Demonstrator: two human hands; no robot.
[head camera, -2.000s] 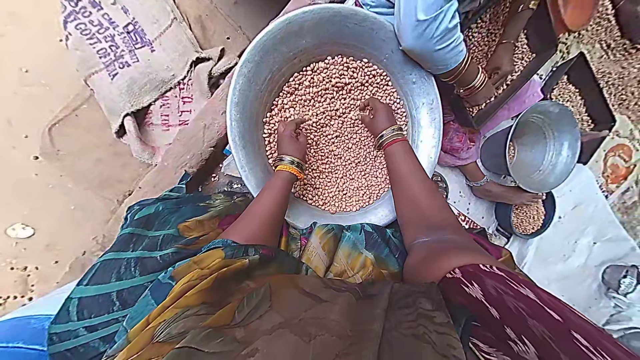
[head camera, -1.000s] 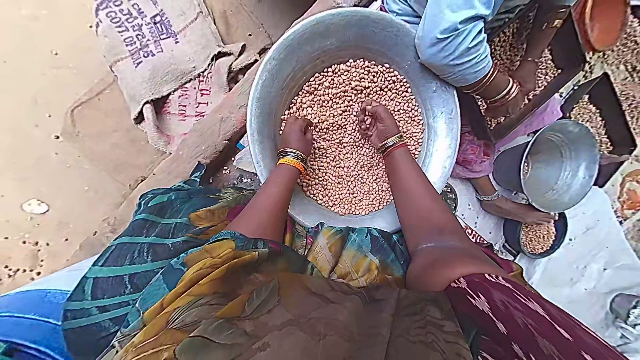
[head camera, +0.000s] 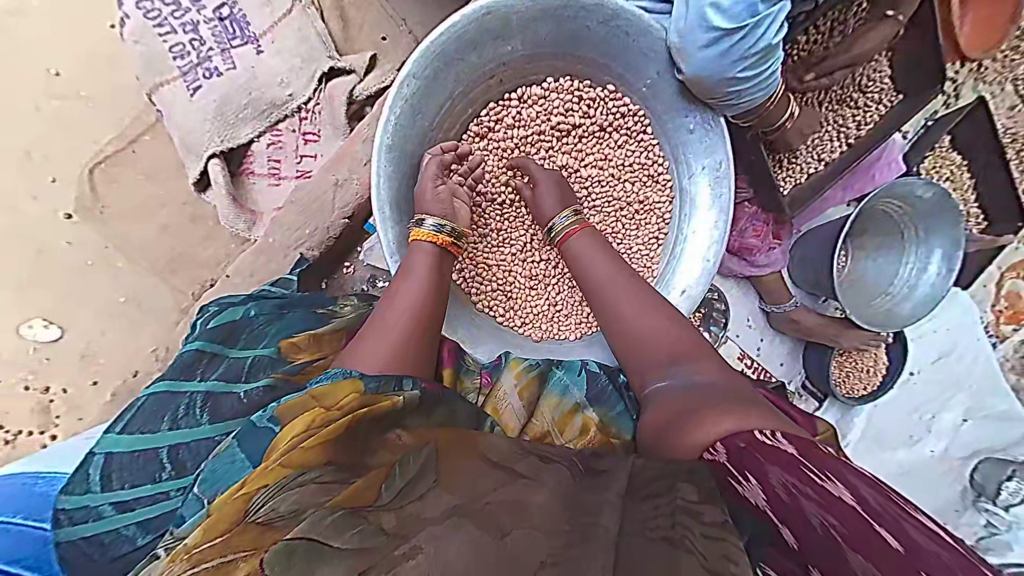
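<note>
A wide, round metal basin (head camera: 696, 232) rests against my lap, holding a broad heap of pinkish-tan shelled nuts or beans, likely peanuts (head camera: 592, 160). Over the heap's left side is my left hand (head camera: 448, 182), palm turned up and fingers loosely curled; whether anything lies in it is unclear. My right hand (head camera: 544, 188) is just right of it, thumb and fingers bent toward the left palm with a gap between them. Small pieces may be at its fingertips, but they blend with the heap. Bangles circle both wrists.
Beside the basin's right rim is another person's arm (head camera: 728, 56), hand over a dark tray (head camera: 824, 188) of kernels. A metal pot (head camera: 904, 252) lies tilted above a small dark bowl (head camera: 896, 372), near a person's foot (head camera: 824, 324). Printed jute sacks (head camera: 232, 88) lie upper left.
My left hand has turned palm up, its fingers opening from a closed curl. My right hand has moved left toward it, away from the middle of the heap.
</note>
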